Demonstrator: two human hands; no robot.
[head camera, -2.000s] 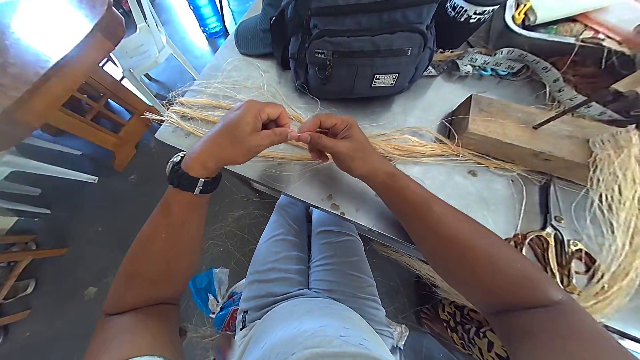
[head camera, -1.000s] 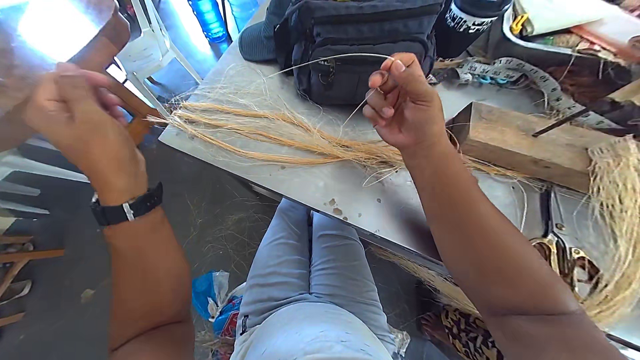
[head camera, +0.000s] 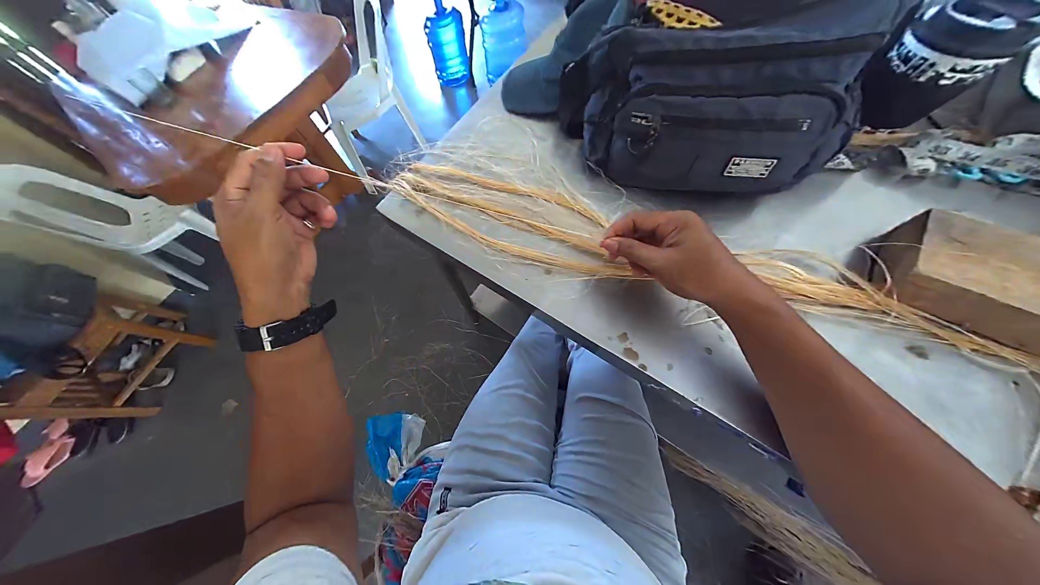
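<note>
A thin pale fibre strand (head camera: 349, 173) is pinched in my left hand (head camera: 272, 211), which is raised off the table's left end; part of the strand runs on to the upper left. Toward the right, this strand stretches over a bundle of straw-coloured plant fibres (head camera: 504, 213) lying along the grey table. My right hand (head camera: 670, 250) is over the middle of the bundle, thumb and forefinger pinched together on a strand end, as far as can be seen. A black-strapped watch is on my left wrist.
Behind the bundle stands a dark waist bag (head camera: 723, 106) beside a cap (head camera: 536, 85). A wooden block (head camera: 975, 276) weighs on the bundle's right part. A measuring tape (head camera: 975, 154) lies at back right. Left are a white plastic chair (head camera: 106, 207) and a wooden table (head camera: 301, 73).
From together over the bundle, my hands have parted. Since one second ago, my right hand has come down to the fibres. My left hand remains out to the left, now with a strand stretched from it.
</note>
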